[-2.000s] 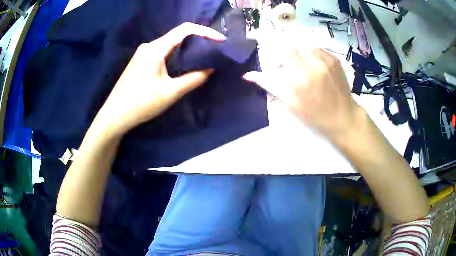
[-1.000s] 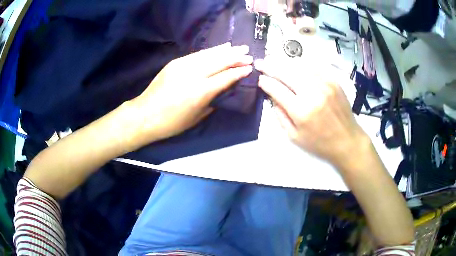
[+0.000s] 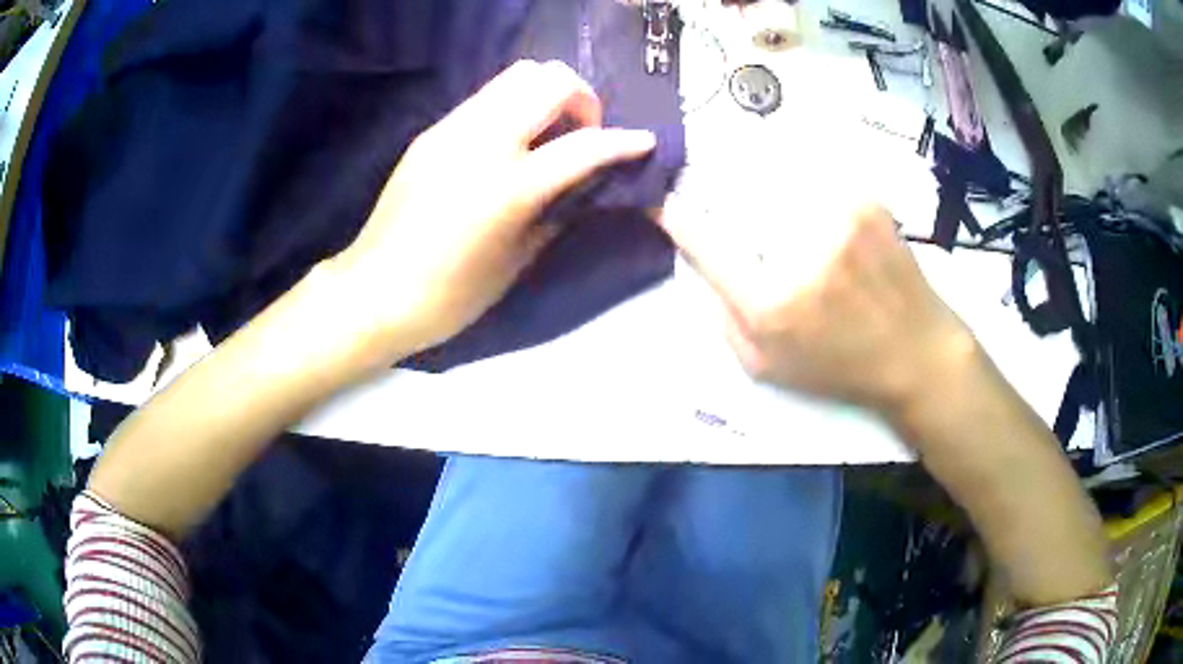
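Observation:
The large navy-black garment panel covers the left of the white table, and its right edge runs up under the metal presser foot. My left hand lies on the panel below the foot, thumb stretched toward the edge and fingers curled over the cloth. My right hand is at the right edge, its fingertips touching the cloth; overexposure washes out its upper fingers. A grey round metal disc sits right of the foot.
Shears with dark blades and black handles lie at the right. A pink-handled item and black offcuts lie beside them. A flat black box is at far right. The white table's front edge crosses above the wearer's lap.
Since one second ago, the panel's lower part has moved up toward the foot and its lower edge is shorter. My left hand's fingers have curled and my thumb has separated from them.

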